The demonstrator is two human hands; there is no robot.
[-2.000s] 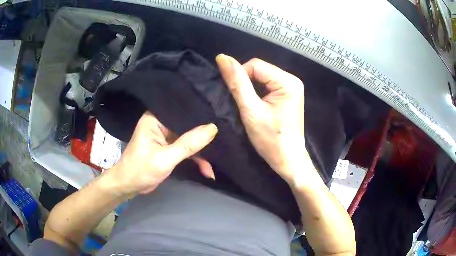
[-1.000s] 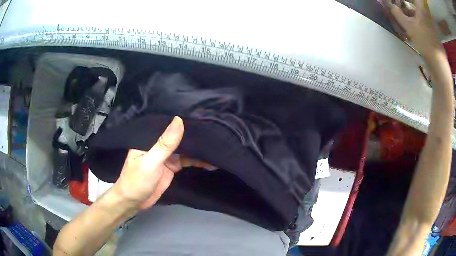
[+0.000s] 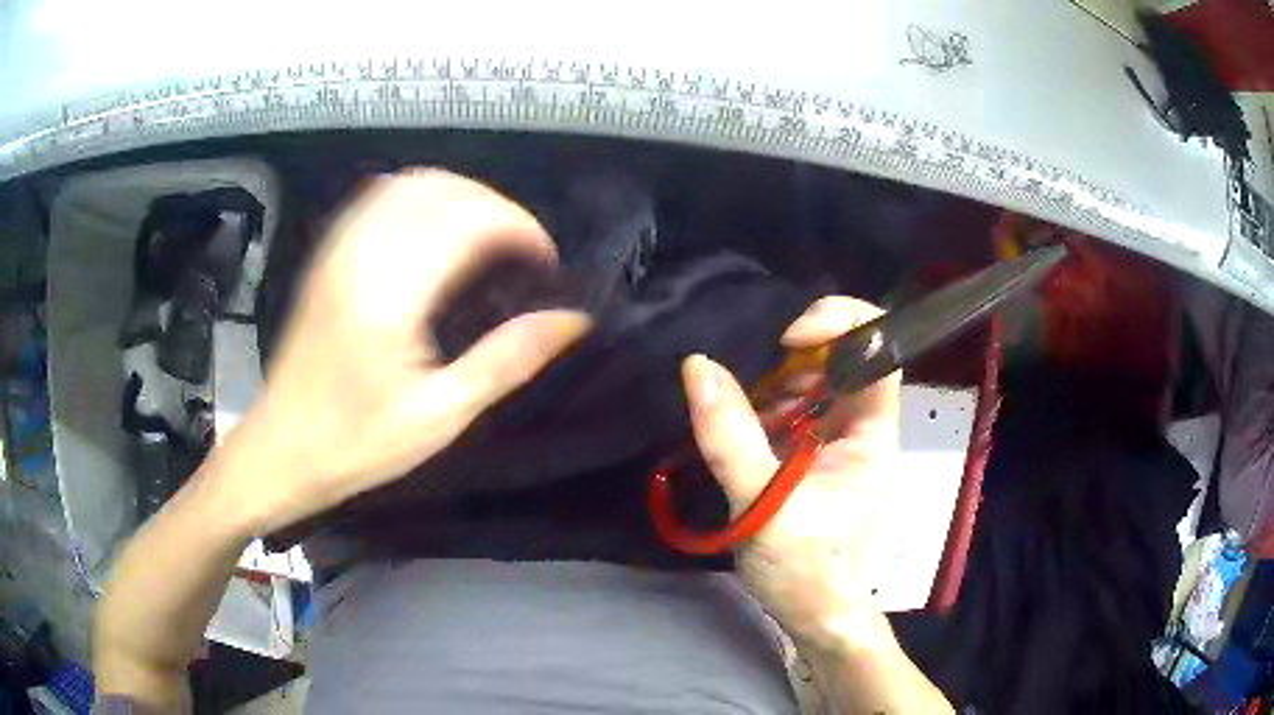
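Note:
The dark garment lies bunched over my grey-clothed lap, below the table edge. My left hand is at the left part of the garment, slightly blurred, with dark cloth between its curled fingers and thumb. My right hand holds the scissors to the right of my left hand, over the garment. Their red loop hangs at my thumb, an orange-brown loop lies by my fingers, and the dark blades look closed and point up and right, away from the cloth.
The white table with a printed ruler crosses the top. A small thread tangle and a fuzzy black bundle lie on it. A pale bin of dark items stands left. A red-edged tray and more dark cloth are right.
My right hand has come back from the table at the upper right and now holds the scissors. My left hand has moved up and turned over on the cloth. The view has shifted.

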